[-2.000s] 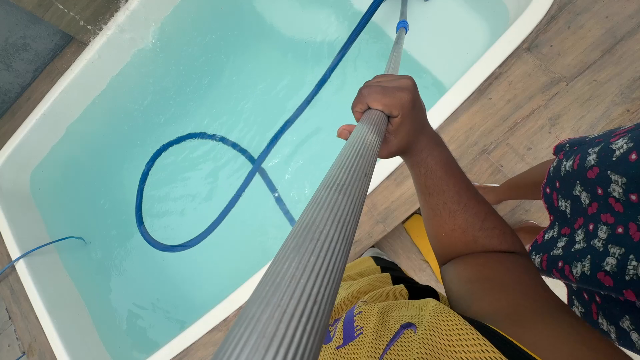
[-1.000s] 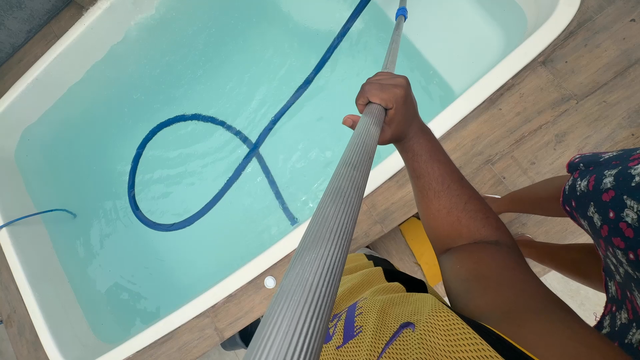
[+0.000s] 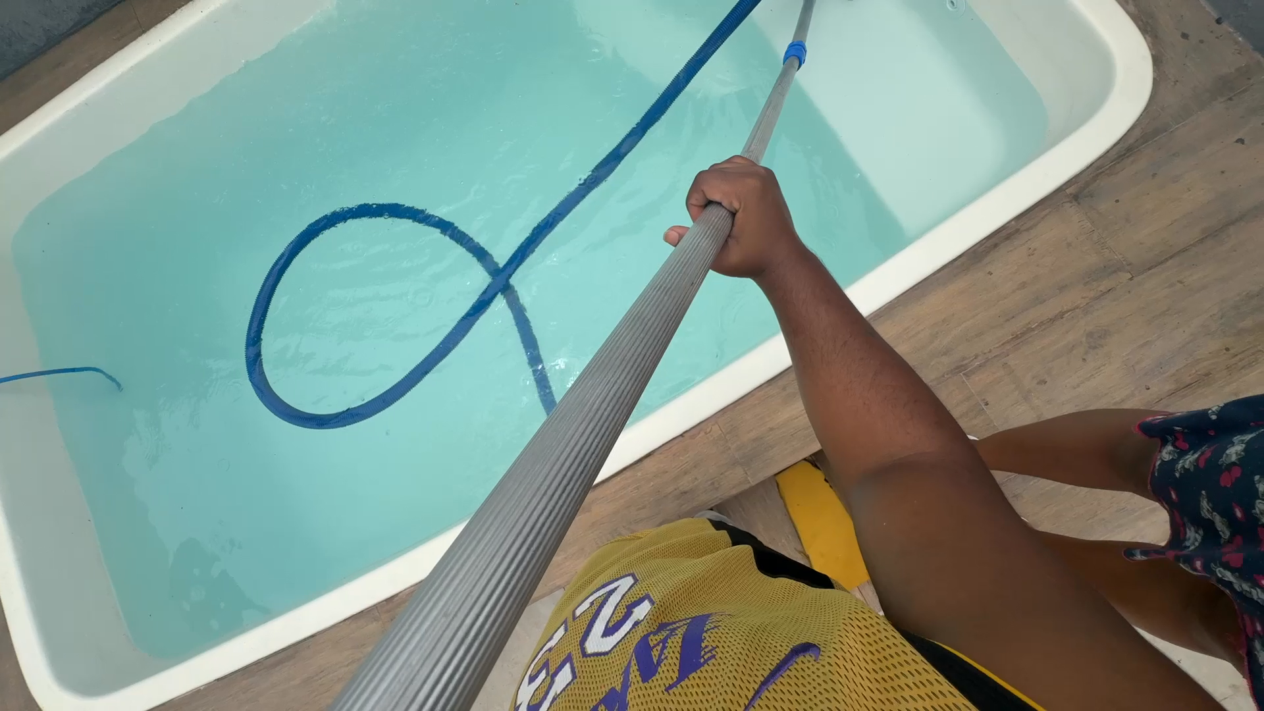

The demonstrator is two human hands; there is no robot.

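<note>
My right hand point(image 3: 746, 219) is closed around a ribbed grey metal telescopic pole point(image 3: 553, 449). The pole slants from the bottom of the head view up over the pool, and its thinner upper section has a blue collar point(image 3: 794, 54). Where the pole ends lies outside the view. My left hand is not in view. To the left of the pole, a thick blue hose point(image 3: 595, 178) makes a crossed loop in the water of a small white-rimmed pool point(image 3: 1002, 212). One stretch of the hose passes out of sight behind the pole.
A person point(image 3: 1071, 449) in a dark patterned garment stands close by on the right. Wood-look decking point(image 3: 987, 316) borders the pool. A yellow object point(image 3: 822, 523) lies under my arm. At the far left a thin blue line point(image 3: 59, 373) enters the water.
The view has shifted, with more of the pool's upper right corner now showing. My right hand keeps its hold on the pole.
</note>
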